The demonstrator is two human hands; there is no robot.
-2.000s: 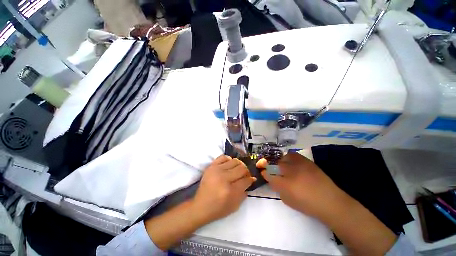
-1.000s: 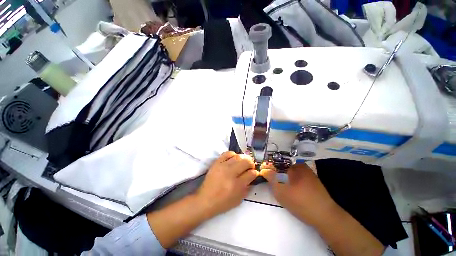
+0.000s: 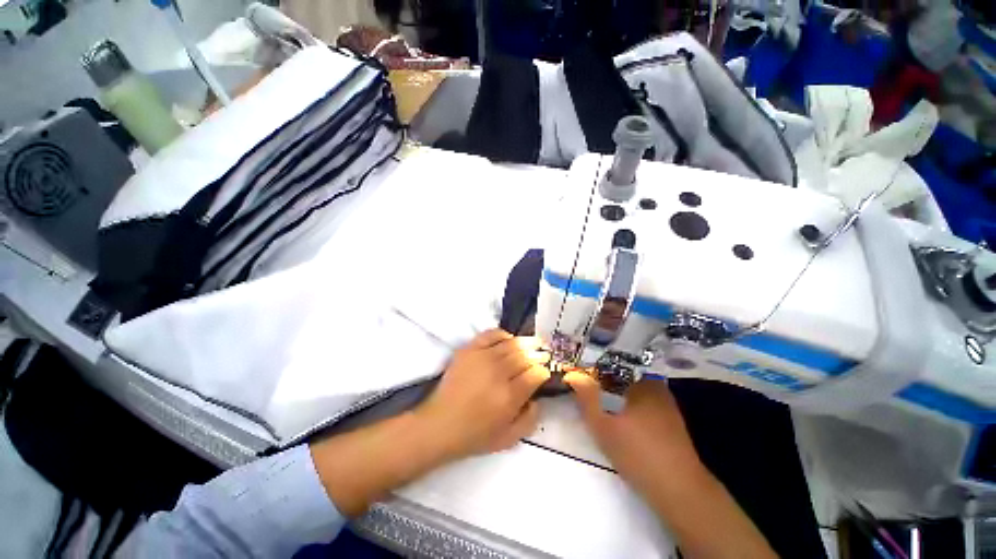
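A large white sleeve piece [image 3: 317, 295] with a thin black edge lies on the machine table, left of the white sewing machine head [image 3: 721, 262]. Its black cuff [image 3: 524, 286] shows behind my fingers and runs under the needle area. My left hand [image 3: 481, 395] presses and pinches the black fabric just left of the needle. My right hand [image 3: 628, 420] is close beside it, fingertips at the black fabric just in front of the presser foot. The fingers and machine head hide the needle and the stitching point. Flat black cuff pieces [image 3: 754, 459] lie right of my right hand.
A striped sleeve stack [image 3: 273, 175] lies at the back left, near a pale green thread cone [image 3: 142, 109]. More white and black pieces [image 3: 710, 109] lie behind the machine. A dark tray with pens or tools [image 3: 890, 540] is cut off at the bottom right.
The view has shifted, so the machine sits lower and further right. More of the black cuff shows behind the needle. Both hands have stayed close together at the needle, their fingertips now nearer each other.
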